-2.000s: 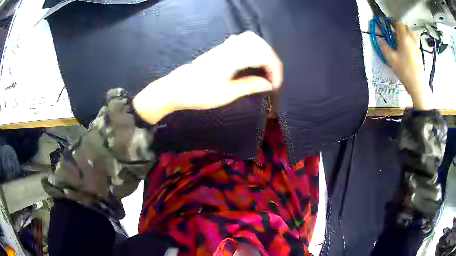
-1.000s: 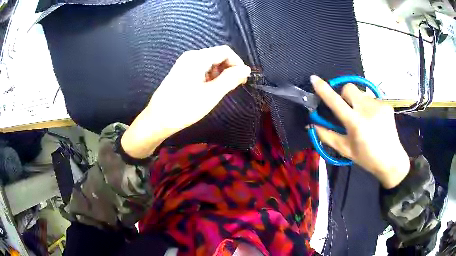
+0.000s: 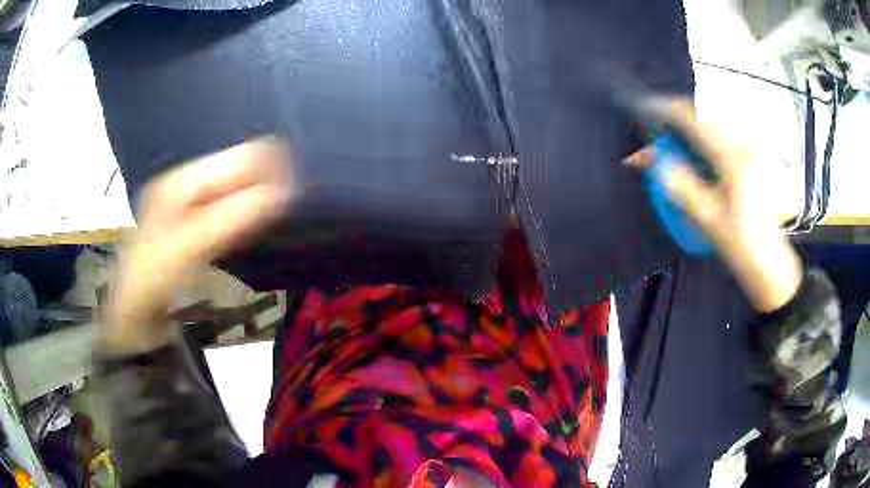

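Note:
A large dark cut panel [image 3: 382, 124] covers the table, with a seam [image 3: 491, 81] running down its middle. The seam parts into a gap at the lower edge. Pale thread ends [image 3: 486, 159] lie across the seam. My right hand [image 3: 711, 195], blurred, holds the blue-handled scissors [image 3: 679, 202] over the panel's right side, blades pointing up and left. My left hand [image 3: 215, 205], strongly blurred, is at the panel's left edge. Its fingers look curled, but whether it holds anything cannot be told.
A wooden table edge [image 3: 67, 237] runs below the white table. Metal machine parts and dark cords [image 3: 820, 143] are at the far right. A paler-edged dark piece [image 3: 181, 17] lies upper left. Dark cloth [image 3: 701, 381] hangs at the lower right.
The scissors first lay at the right, then cut position at the seam; now they are back to the right in my right hand. My left hand has left the seam and moved left.

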